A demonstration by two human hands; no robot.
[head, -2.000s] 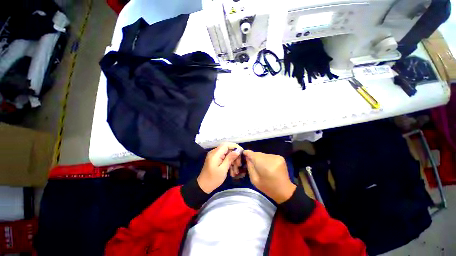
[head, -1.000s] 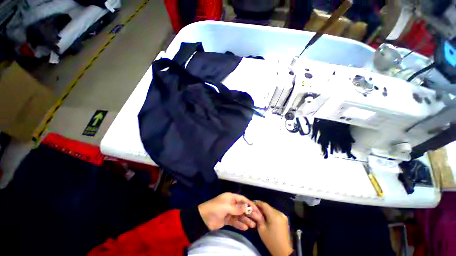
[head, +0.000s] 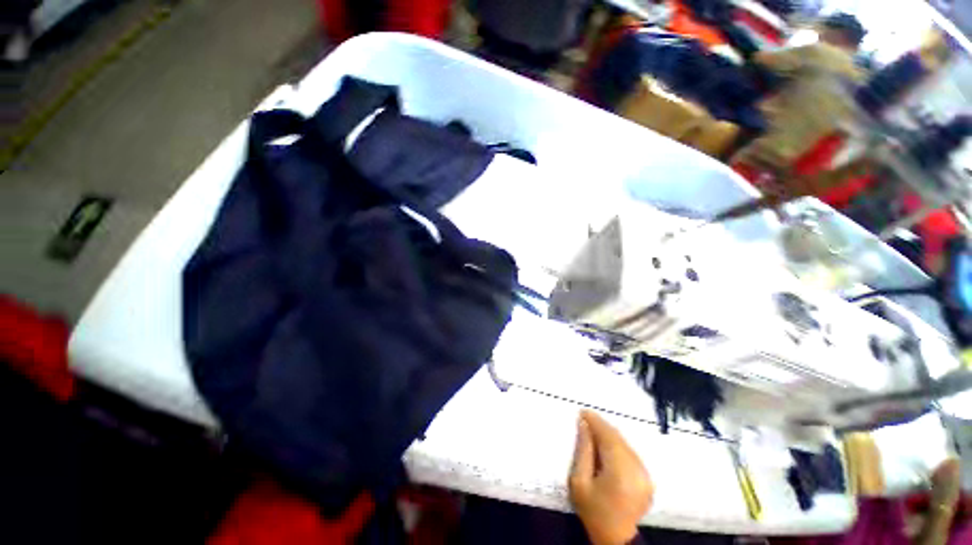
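Observation:
A dark navy garment (head: 341, 287) lies bunched over the left part of the white machine table, with its lower part hanging over the front edge. White edges show in its upper folds. Its right end reaches the needle area of the white sewing machine (head: 735, 319). My right hand (head: 610, 479) is over the table's front edge, right of the garment, with its fingers curled. Blur hides whether it holds anything small. My left hand is not visible; a red sleeve (head: 290, 518) shows at the bottom, below the garment.
A black fringe-like bunch (head: 680, 392) lies under the machine arm. A yellow-handled tool (head: 748, 488) and dark pieces (head: 815, 475) lie to its right. A pale blue trough (head: 576, 117) borders the back. A person (head: 815, 91) is in the background, and part of an arm (head: 942, 500) shows far right.
The view has turned and tilted. My hands were together below the table edge; my right hand is now apart and up at the edge, and my left hand has gone from view.

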